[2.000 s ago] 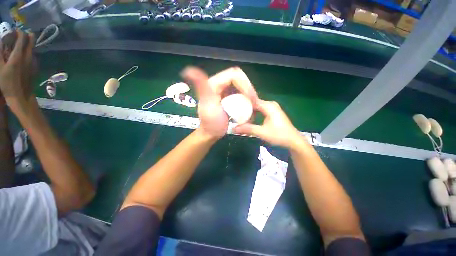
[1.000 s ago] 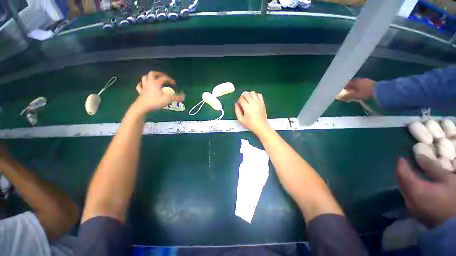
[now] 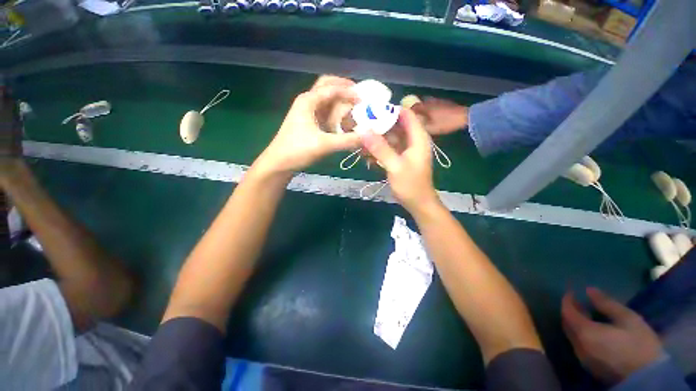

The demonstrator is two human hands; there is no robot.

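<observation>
My left hand [image 3: 317, 122] and my right hand [image 3: 404, 156] meet above the pale rail and hold a white device housing [image 3: 374, 111] between them. It shows a blue mark and a small dark opening, and looks like two white parts held together, a rounded one at the top. My fingers cover its lower side. Thin cord loops [image 3: 352, 159] show below and beside my hands; what they are attached to is hidden. A closed cream unit with a cord [image 3: 191, 127] lies on the green surface to the left.
A neighbour's blue sleeve [image 3: 526, 114] reaches in from the right behind the slanted grey post [image 3: 595, 114]. Another person's hand [image 3: 614, 336] is at lower right. White paper [image 3: 404, 282] lies below my hands. Corded units [image 3: 584, 171] lie right. Another worker's arm [image 3: 61, 237] is left.
My hands have come together from apart on the line and now hold the white housing up. The neighbour's sleeved arm has reached further left. The view has shifted.
</observation>
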